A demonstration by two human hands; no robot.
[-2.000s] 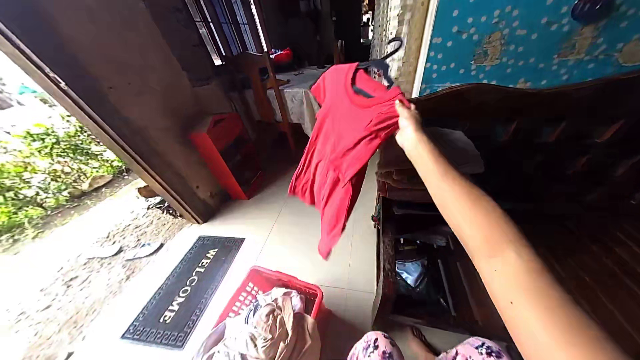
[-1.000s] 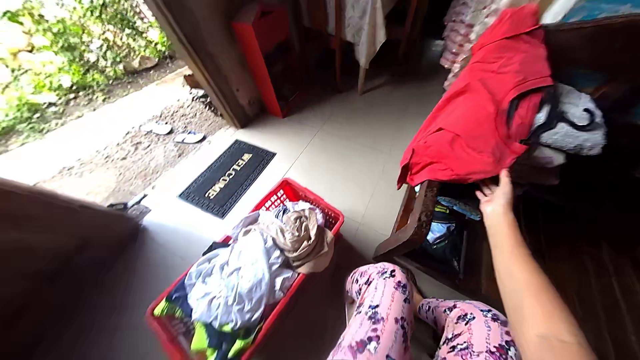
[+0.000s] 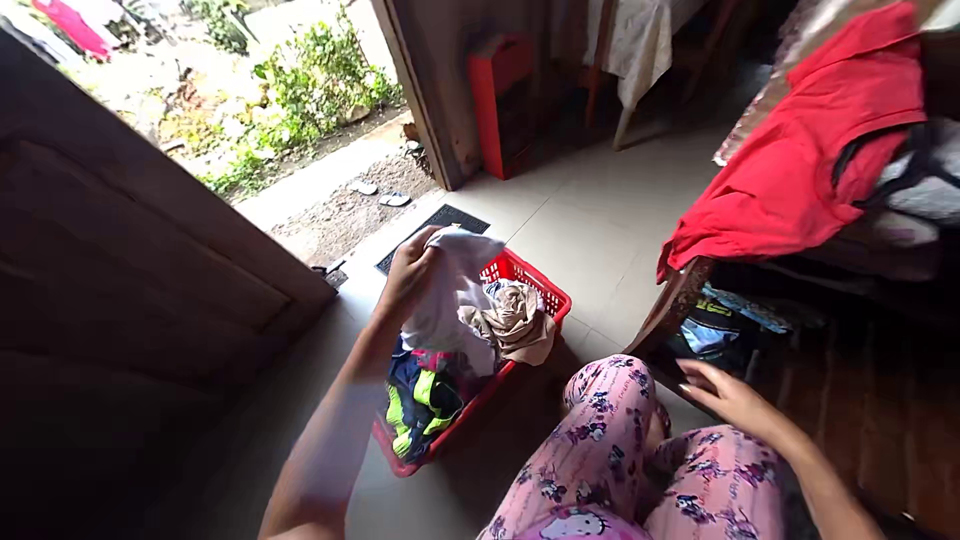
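Note:
My left hand (image 3: 411,271) grips a white cloth garment (image 3: 450,292) and holds it up over a red plastic laundry basket (image 3: 559,296). A beige garment (image 3: 517,319) and a navy and neon-green garment (image 3: 424,401) lie in the basket. My right hand (image 3: 724,394) hangs above my right knee with fingers apart, holding nothing. Beyond it a red shirt (image 3: 795,180) lies draped over the arm of a wooden bench (image 3: 675,300), with part of a dark hanger (image 3: 900,165) showing at its neck.
A dark door (image 3: 135,285) stands at the left beside the open doorway. A doormat (image 3: 450,217) lies behind the basket, with slippers (image 3: 394,199) outside. A red stand (image 3: 502,105) is by the door frame; a cloth-covered table (image 3: 645,52) is behind. Folded items (image 3: 709,337) sit under the bench arm.
The red shirt, held up by a hand two seconds ago, now lies on the bench, released. My right hand has come back toward my knees. My left hand has come into view and lifted the white garment.

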